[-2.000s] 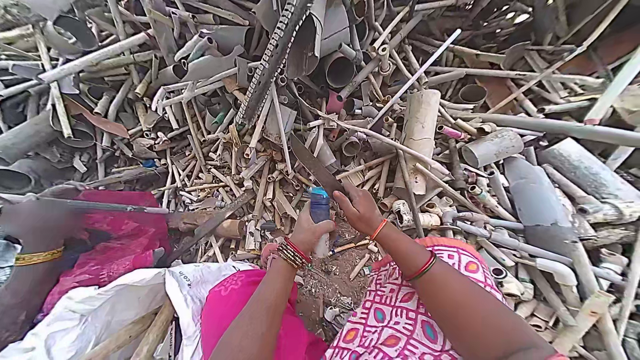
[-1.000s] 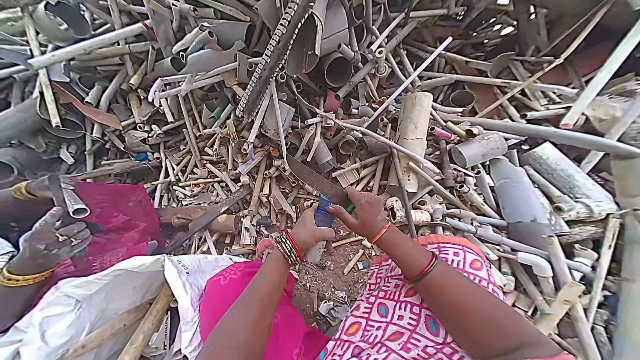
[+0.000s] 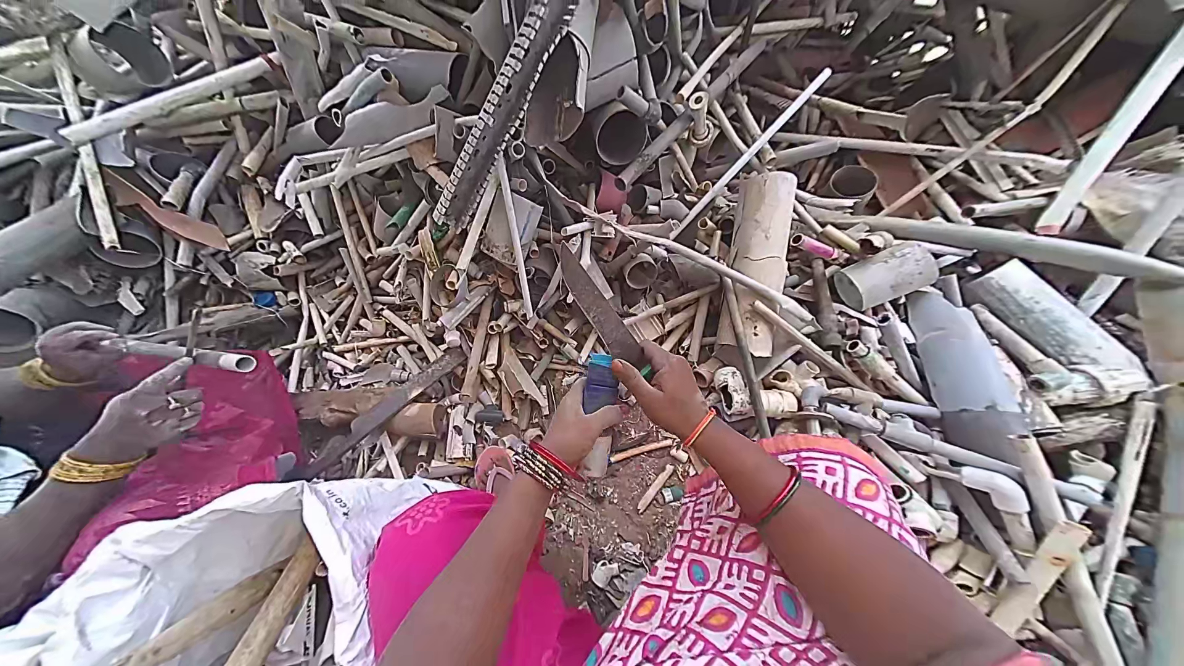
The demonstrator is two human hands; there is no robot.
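My left hand (image 3: 578,425) grips a short pipe piece wrapped in blue material (image 3: 599,384), its pale lower end showing below the fingers. My right hand (image 3: 664,384) is closed beside it, at the lower end of a long dark, rusty metal blade (image 3: 597,305) that slants up and to the left. The blade's lower end lies close to the top of the blue piece; whether they touch is unclear. How the right fingers wrap the blade's handle is partly hidden.
Scrap plastic pipes (image 3: 763,250) are heaped ahead and to the right. At the left, a person's hands (image 3: 148,416) hold a grey pipe (image 3: 217,359) near another long blade (image 3: 384,412). A white sack (image 3: 213,546) with wooden sticks (image 3: 277,601) lies in front of them.
The blue-wrapped piece, largely covered by my hands a second ago, shows more plainly between them. The other person's grey pipe has turned from steeply slanted to nearly level.
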